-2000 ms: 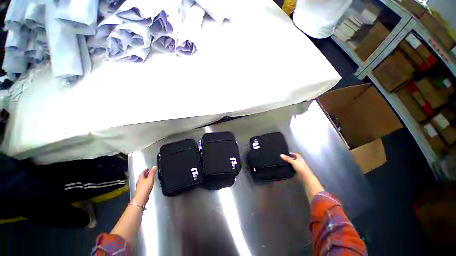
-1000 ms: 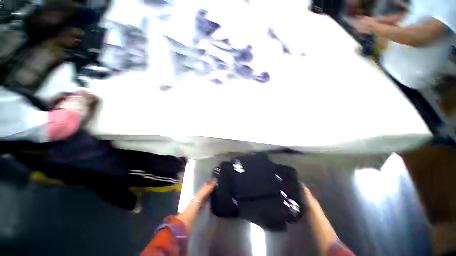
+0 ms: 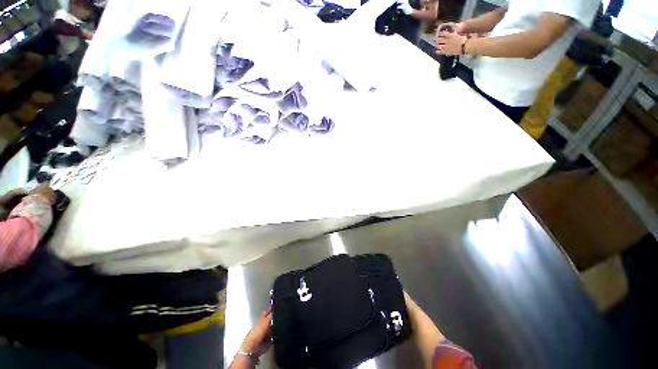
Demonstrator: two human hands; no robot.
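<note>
Several small black zippered bags (image 3: 335, 306) with small white logos are gathered in an overlapping bunch over the bare metal table (image 3: 462, 288), low in the middle of the view. My left hand (image 3: 257, 337) presses on the bunch's left side, its fingers partly hidden by the bags. My right hand (image 3: 420, 324) is at the bunch's right side, its fingertips hidden behind the bags. The lower edge of the bunch reaches the bottom of the picture.
A white-covered table (image 3: 404, 166) lies ahead with heaped white-grey rolled paper (image 3: 252, 115). A person in a white shirt (image 3: 519, 65) stands at its far right holding something dark. Another person's pink sleeve (image 3: 20, 234) is at left. An open carton (image 3: 584, 216) and shelving stand at right.
The bags lay side by side with a gap before the right one; now they are bunched between both hands. My right hand has moved in, and the view has shifted, bringing people into sight.
</note>
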